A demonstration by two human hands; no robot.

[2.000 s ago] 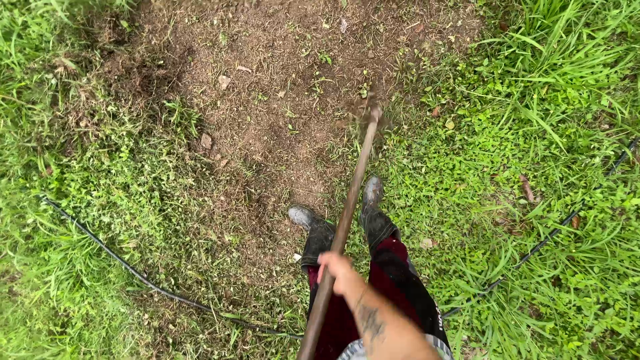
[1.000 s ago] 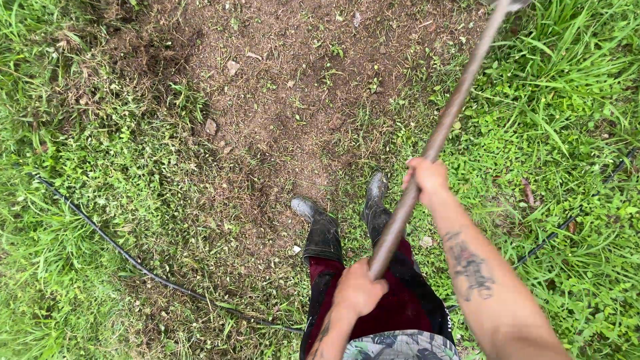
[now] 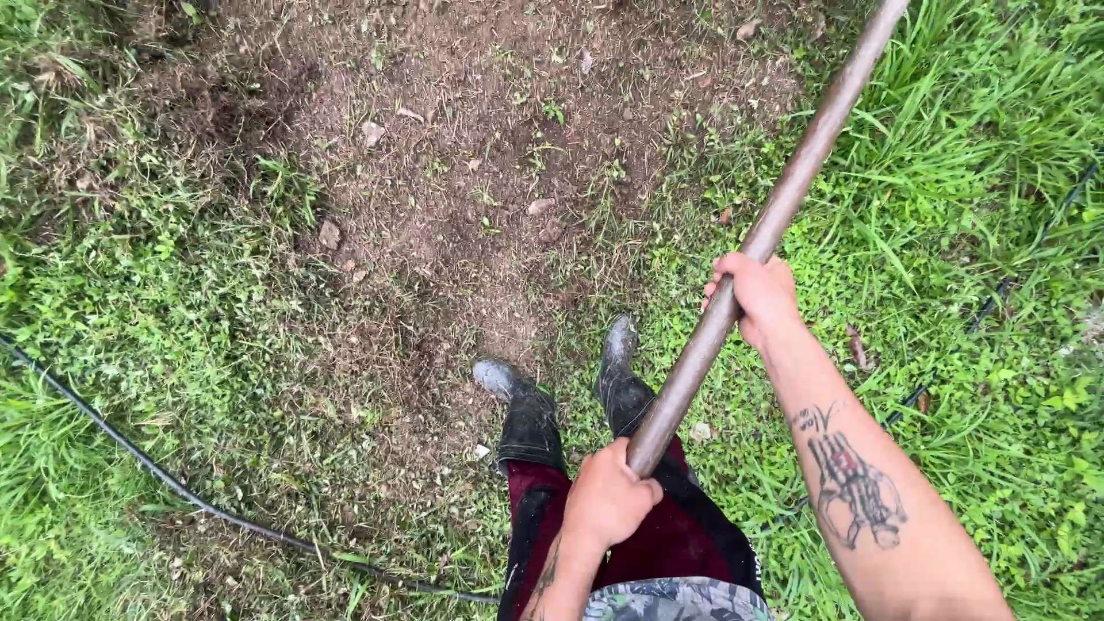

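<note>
A long brown handle (image 3: 780,203), seemingly wooden, slants from in front of my legs up past the top edge at the right. My left hand (image 3: 609,493) is closed around its lower end, just above my thighs. Higher up the shaft, my right hand (image 3: 755,291) grips it with the fingers wrapped around. The far end of the tool lies outside the view, so its head is hidden.
Bare brown soil (image 3: 448,190) with small stones lies ahead of my rubber boots (image 3: 528,414). A black hose (image 3: 185,493) curves through the grass at the left and passes behind my legs. Tall grass (image 3: 949,147) grows at the right. Uprooted dry clumps (image 3: 216,112) lie upper left.
Two seconds ago only one hand showed on the handle, whose far end was over the soil's edge. The handle has since swung to the right, and both hands now show on it.
</note>
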